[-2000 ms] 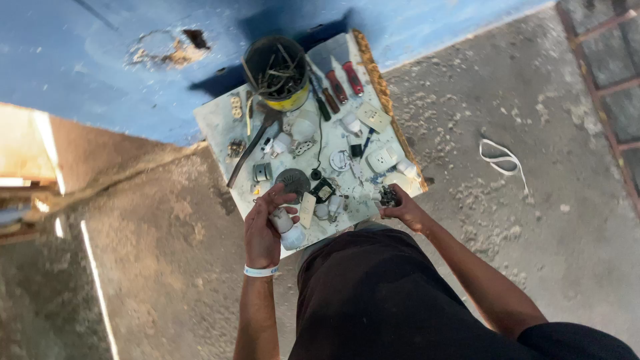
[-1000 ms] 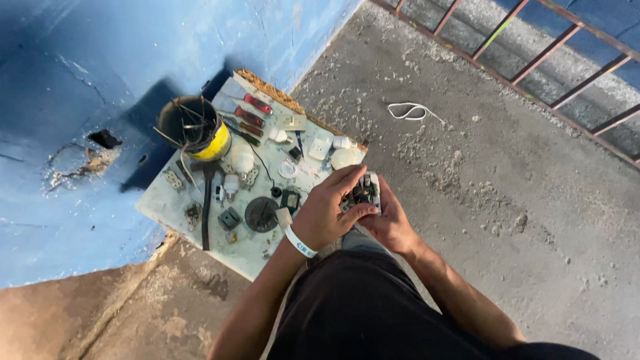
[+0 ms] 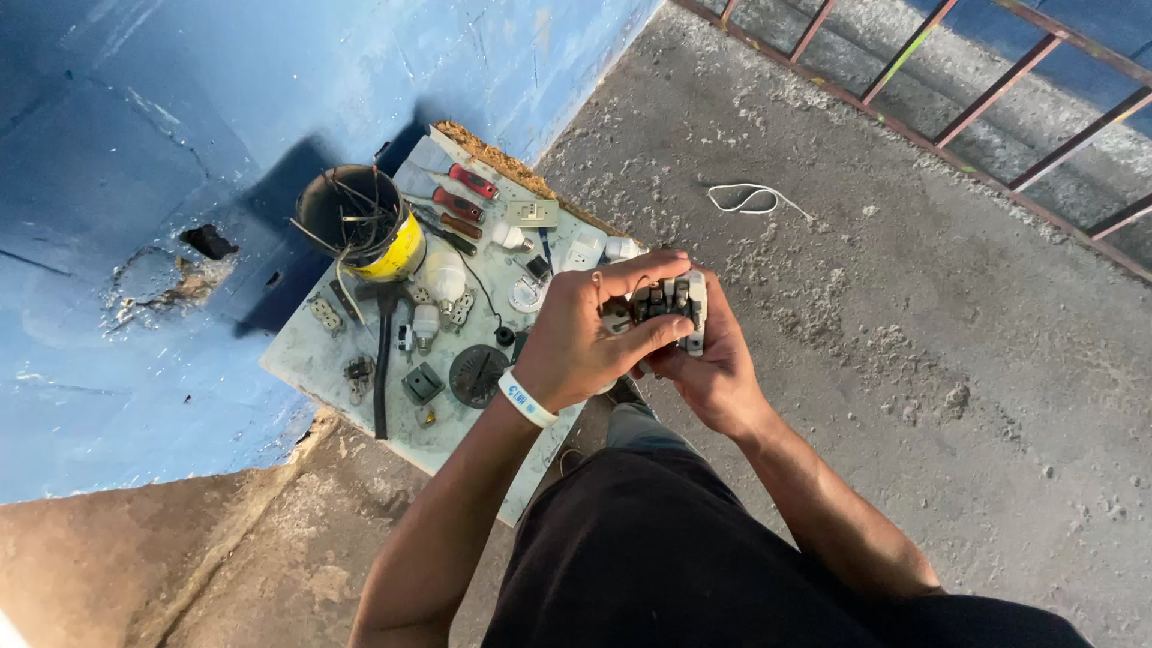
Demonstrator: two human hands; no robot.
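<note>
My right hand (image 3: pixel 720 378) holds a small electrical device with a white housing and dark metal parts (image 3: pixel 675 306), off the right edge of the table (image 3: pixel 310 369). From the left, my left hand (image 3: pixel 589 333) grips the same device, thumb and fingers on its face; a white band circles that wrist. Beside my left hand lie a round dark disc (image 3: pixel 478 376), a white round fitting (image 3: pixel 526 293) and a white socket (image 3: pixel 583 253). Further left are light bulbs (image 3: pixel 445 277), a grey square fitting (image 3: pixel 422 384) and a duplex outlet (image 3: pixel 326 315).
A black and yellow bucket of wire scraps (image 3: pixel 391 252) stands near the blue wall (image 3: pixel 180 108), beside a hammer (image 3: pixel 382 369). Red-handled screwdrivers (image 3: pixel 472 181) lie at the table's back. A white cord (image 3: pixel 747 198) is on the concrete floor, near a rusty metal railing (image 3: pixel 999 90).
My hands were apart two seconds ago, my left by a bulb over the table and my right with a dark part. Now both are together on the device. The view has shifted.
</note>
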